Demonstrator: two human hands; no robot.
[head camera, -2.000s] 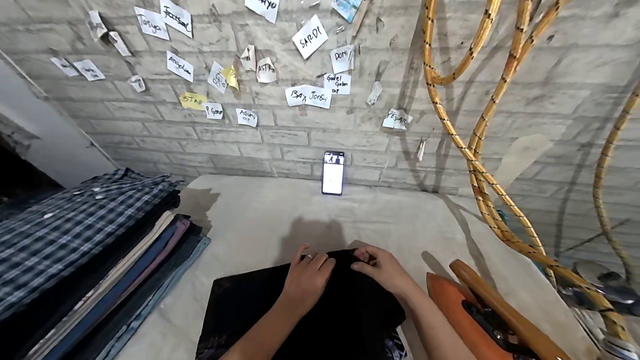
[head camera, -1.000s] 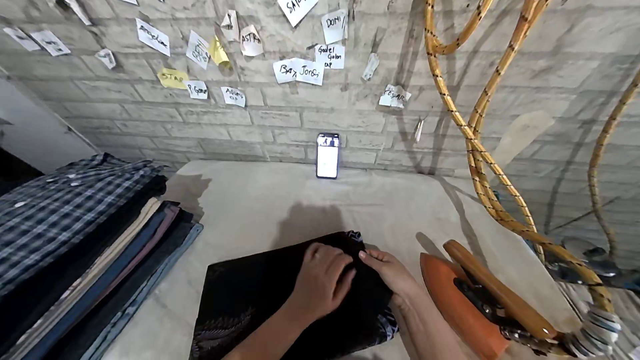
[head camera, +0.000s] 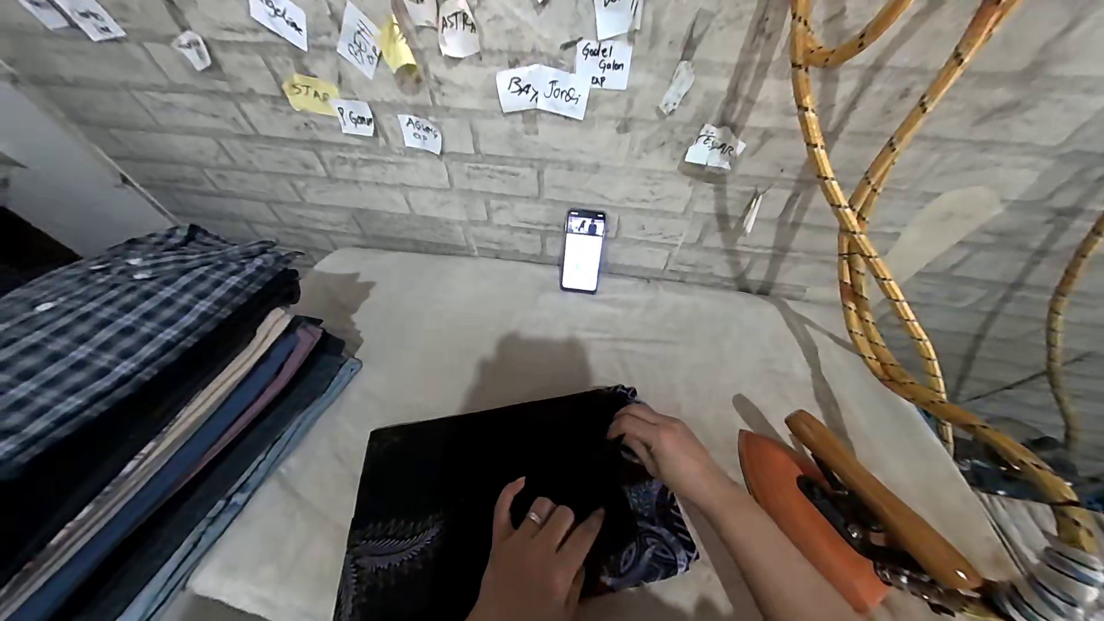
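A black garment (head camera: 483, 466) with blue and white patterned parts lies folded on the cloth-covered ironing surface (head camera: 414, 319). My left hand (head camera: 543, 552), a ring on one finger, rests on its dark cloth with the fingers spread. At the upper right corner of the garment, my right hand (head camera: 660, 444) has its fingers bent over the edge of the fabric, and the fingertips are partly hidden. An orange iron (head camera: 806, 509) with a wooden handle lies to the right of my right forearm.
Folded clothes (head camera: 172, 405) are stacked at the left, a checked shirt (head camera: 129, 302) on top. A lit phone (head camera: 583, 250) leans upright against the brick wall (head camera: 500, 181), which bears handwritten paper notes. A yellow fabric-covered cord (head camera: 849, 224) hangs at the right, running down towards the iron.
My left hand has moved down over the garment, away from its upper edge. The patterned part near my right hand shows more than before. The view has shifted.
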